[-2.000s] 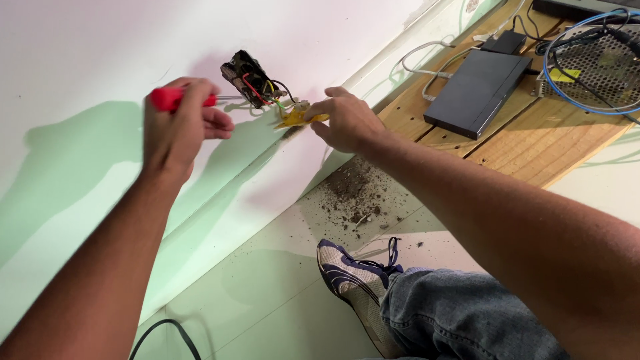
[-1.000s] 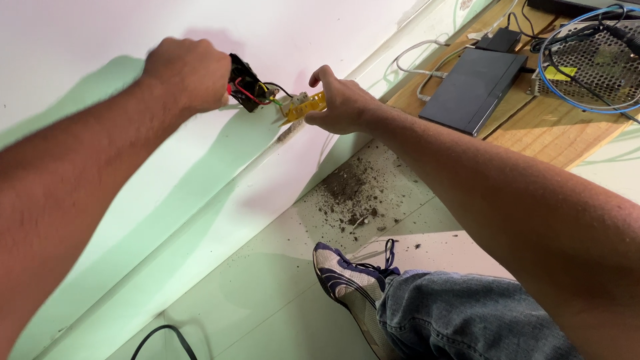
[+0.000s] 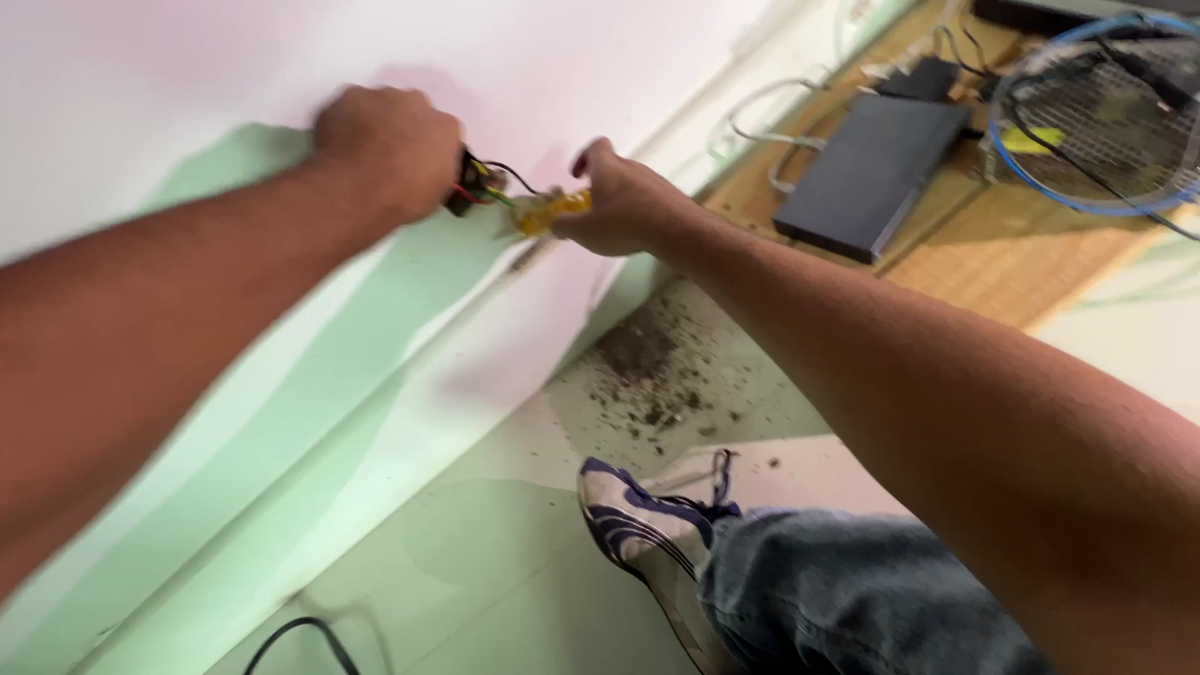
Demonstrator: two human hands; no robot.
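My left hand is closed at the dark electrical fitting by the wall; the hand covers most of it, and whether a tool is in its fist is hidden. Red, black, yellow and green wires come out of the fitting toward a yellow-handled screwdriver or similar tool, whose exact kind is blurred. The thumb and fingers of my right hand pinch the yellow piece from the right, just above a ledge along the wall.
Dark debris lies on the floor below, near a shoe. To the right, a wooden board bears a flat black box, cables and a perforated metal case. A black cable curves over the floor at lower left.
Two seconds ago my left hand held a red-handled tool left of the fitting; it has since moved right, up to the fitting. My right hand remains at the yellow piece.
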